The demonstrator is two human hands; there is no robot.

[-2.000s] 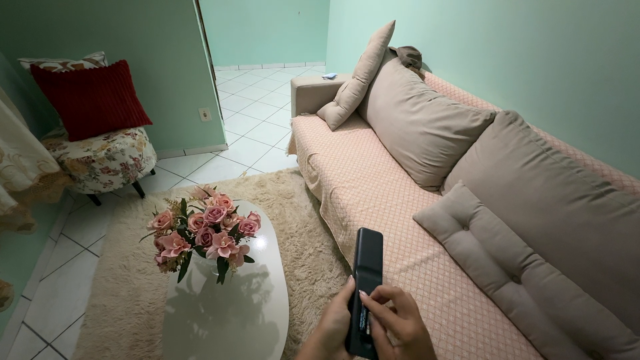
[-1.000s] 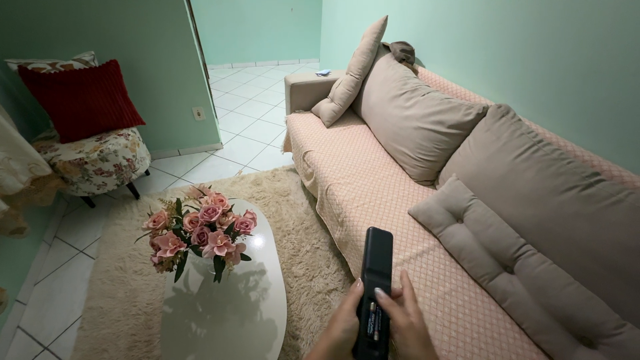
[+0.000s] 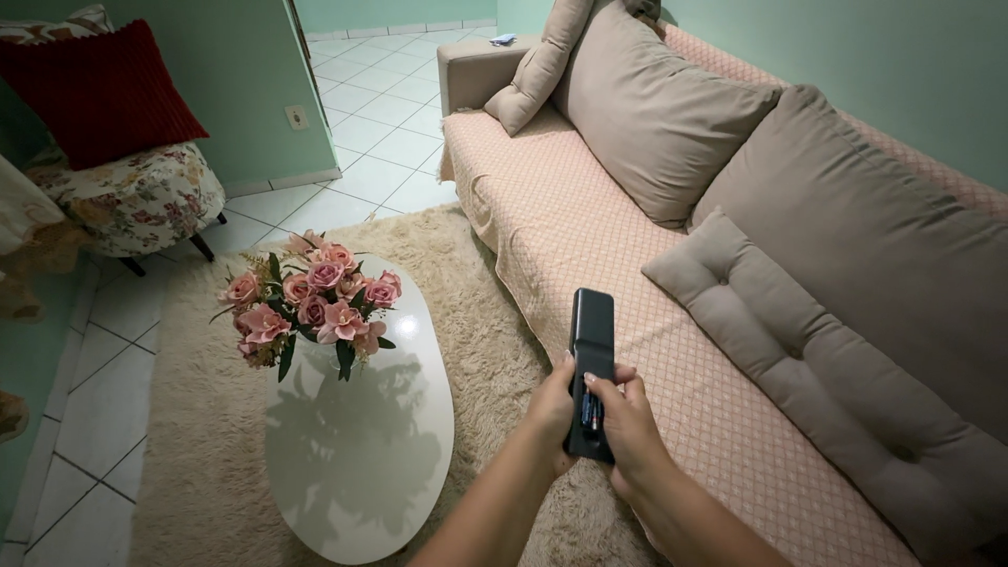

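A black remote control point(image 3: 592, 331) is held upright between my two hands, its back towards me and its battery compartment uncovered. Batteries point(image 3: 591, 413) show inside the lower part. My left hand point(image 3: 551, 413) grips the remote's left edge, thumb along the side. On the other side, my right hand point(image 3: 630, 421) wraps the right edge, with its thumb resting at the top of the battery compartment. Some fingertips are hidden behind the remote.
An oval white table point(image 3: 354, 472) bearing pink artificial flowers point(image 3: 315, 295) stands on a shaggy beige rug point(image 3: 205, 441). To the right is a sofa point(image 3: 551, 197) with grey cushions point(image 3: 669, 102). A floral stool point(image 3: 150, 189) holds a red cushion point(image 3: 102, 94).
The right thumb has moved up from lower on the remote to the top of the battery compartment. Both hands have kept hold of the remote.
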